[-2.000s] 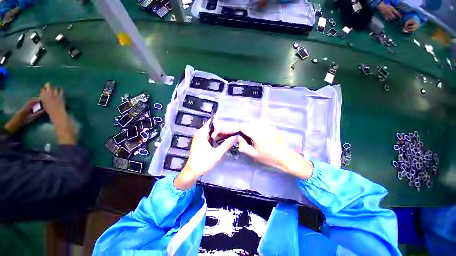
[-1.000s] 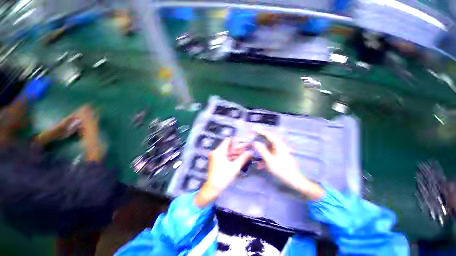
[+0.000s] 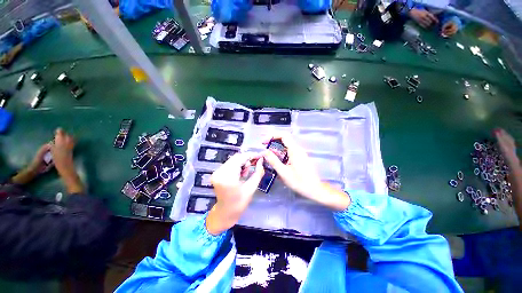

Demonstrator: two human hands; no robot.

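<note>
My left hand (image 3: 232,186) and my right hand (image 3: 297,174) meet above the white tray (image 3: 358,166). My right hand holds a dark phone unit (image 3: 277,150), whose upper end shows between the hands and whose dark lower end shows below the fingers. My left fingertips are pinched at its left side; whether they grip the unit or a small part is hidden. Black phone housings (image 3: 224,136) lie in the left column of the tray, and one more housing (image 3: 272,118) lies in the top row.
A heap of board-and-display units (image 3: 151,163) lies left of the tray. A heap of small rings (image 3: 486,171) lies far right, with another person's hand (image 3: 506,146) beside it. A grey post (image 3: 137,63) stands behind left. Another tray (image 3: 297,34) lies across the bench.
The view has shifted and is sharp again. My hands have turned the phone unit so more of it shows. Another person's hand has appeared at the ring heap, which is more spread out.
</note>
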